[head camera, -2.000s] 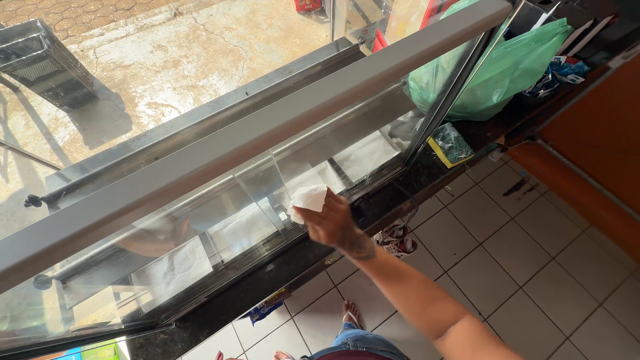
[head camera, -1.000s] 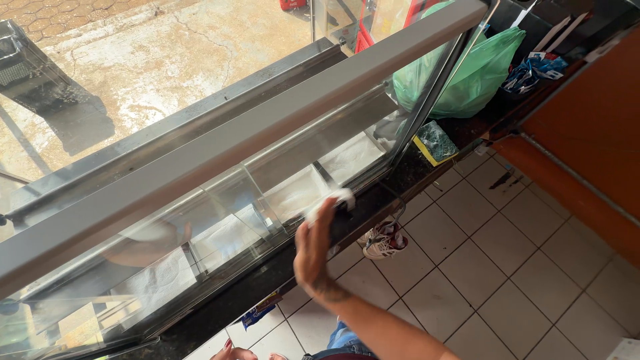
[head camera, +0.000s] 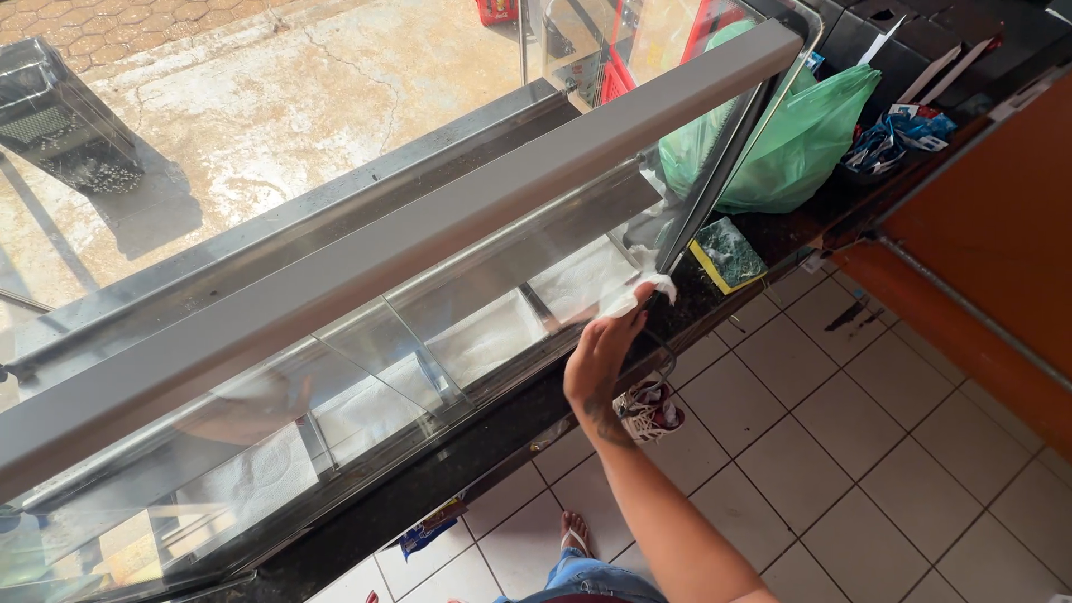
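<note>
My right hand (head camera: 605, 352) presses a crumpled white paper towel (head camera: 632, 295) against the lower right end of the display case's glass door (head camera: 502, 314). Its fingers point up toward the case's dark corner frame. Behind the glass, white paper sheets (head camera: 490, 335) line the trays along the case floor. At the bottom edge only red-tipped fingertips of my left hand (head camera: 372, 597) show; what that hand does is hidden. Just right of the towel, a green and yellow sponge (head camera: 727, 254) with suds lies on the black stone counter (head camera: 419, 481).
A green plastic bag (head camera: 796, 146) stands on the counter at the right, beside blue packets (head camera: 900, 138). An orange panel (head camera: 988, 251) borders the tiled floor. A shoe (head camera: 649, 410) and a blue package (head camera: 431, 529) lie below the counter edge. A black bin (head camera: 63, 117) stands outside.
My right hand has moved with the paper towel rightward along the glass to the case's corner. Fingers of my left hand, seen lower left a second ago, are now mostly out of view.
</note>
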